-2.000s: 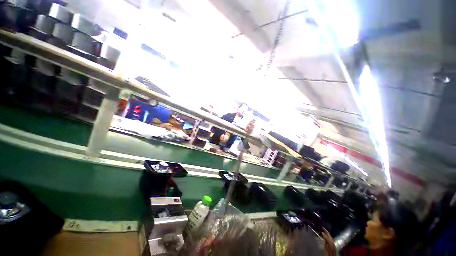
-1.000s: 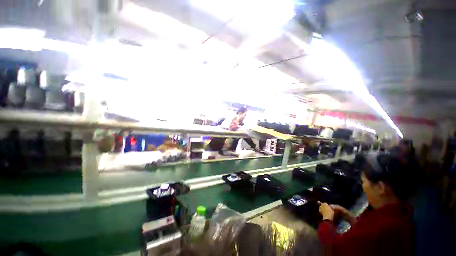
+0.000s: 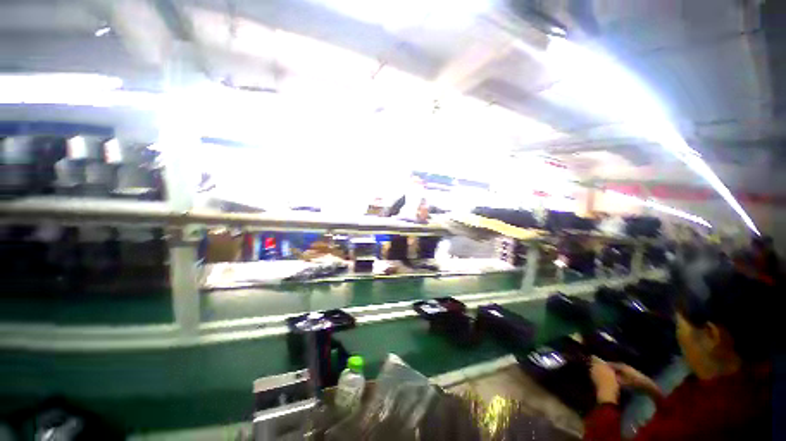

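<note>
Neither of my hands is in the picture. A white-and-black screw feeder (image 3: 284, 398) stands at the bottom, left of centre. A translucent bottle with a green cap (image 3: 351, 388) is right of it, beside a crinkled clear plastic bag (image 3: 401, 398). A black speaker cabinet (image 3: 321, 322) is on the green belt behind the feeder, and a dark upright shape, blurred, is below it. Part of another black cabinet (image 3: 53, 424) shows at the lower left edge, cut off and blurred.
The green belt (image 3: 215, 388) carries several black cabinets (image 3: 504, 326) towards the right. At the right, a person in red (image 3: 711, 370) has both hands at a cabinet (image 3: 552, 362). A shelf rail (image 3: 327, 222) runs above the belt, with grey items at the left.
The view has levelled out from its earlier tilt. The cabinet at lower left is now mostly below the frame. The person in red shows more fully at the right.
</note>
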